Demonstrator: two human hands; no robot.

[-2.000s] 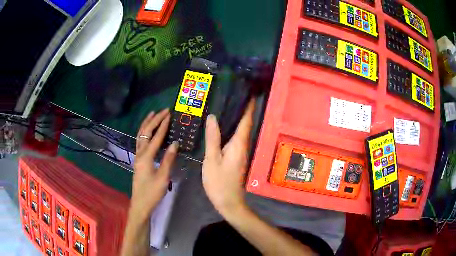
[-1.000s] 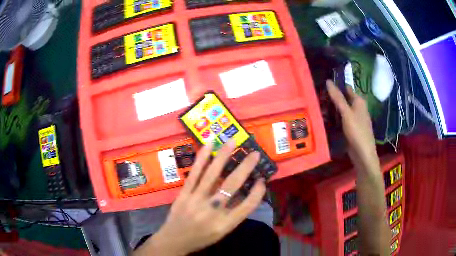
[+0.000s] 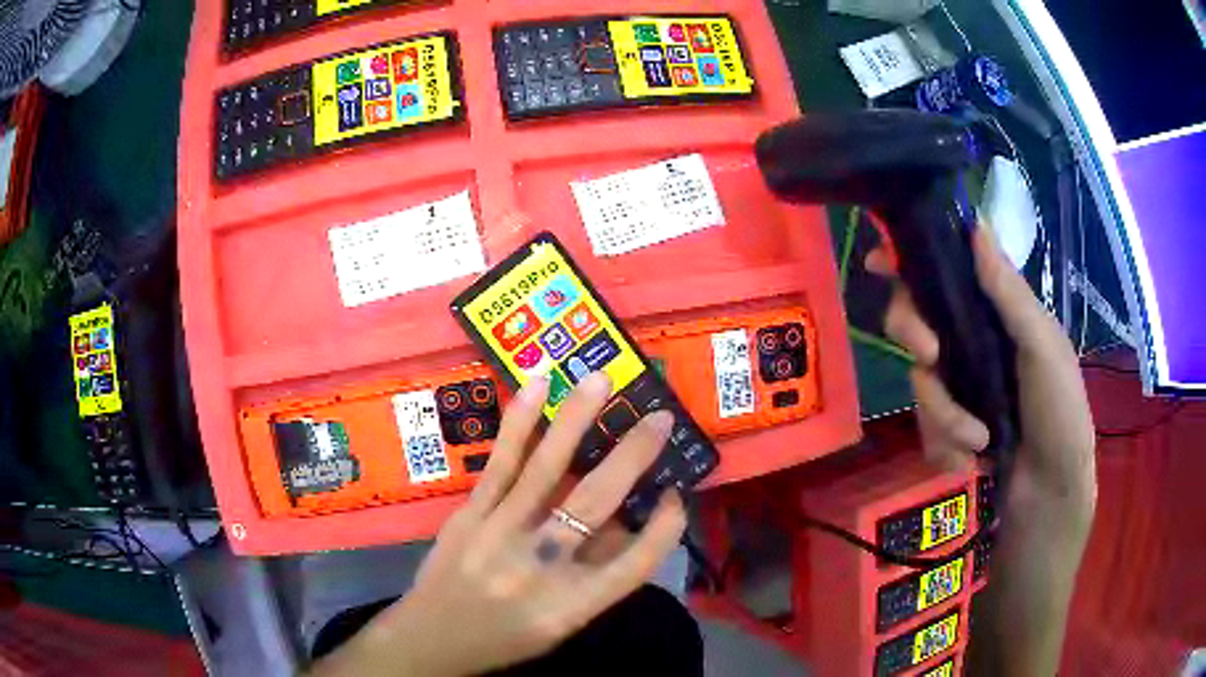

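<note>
A keypad phone [image 3: 553, 318] lies face up and slanted across the lower pockets of the red phone tray [image 3: 509, 172]. My left hand [image 3: 536, 556] is on its keypad end, fingers spread over the keys and edge. My right hand [image 3: 1025, 357] holds the black barcode scanner [image 3: 946, 251] by its handle, head pointing left above the tray's right edge. Two orange phone backs [image 3: 364, 443] lie in the lowest pockets, the right one partly covered by the slanted phone. White paper slips [image 3: 407, 249] lie in the two pockets above. Keypad phones [image 3: 337, 106] fill the upper pockets.
Another keypad phone [image 3: 99, 390] lies on the green bench at left. A stacked tray [image 3: 860, 569] with phones stands lower right. A monitor [image 3: 1164, 199] is at the right edge, a white mouse [image 3: 1012, 212] beside it, a fan [image 3: 53, 40] upper left.
The view swung right from the left-hand phone to the tray. My right hand has picked up the scanner and raised it beside the tray. My left hand has come onto the slanted phone.
</note>
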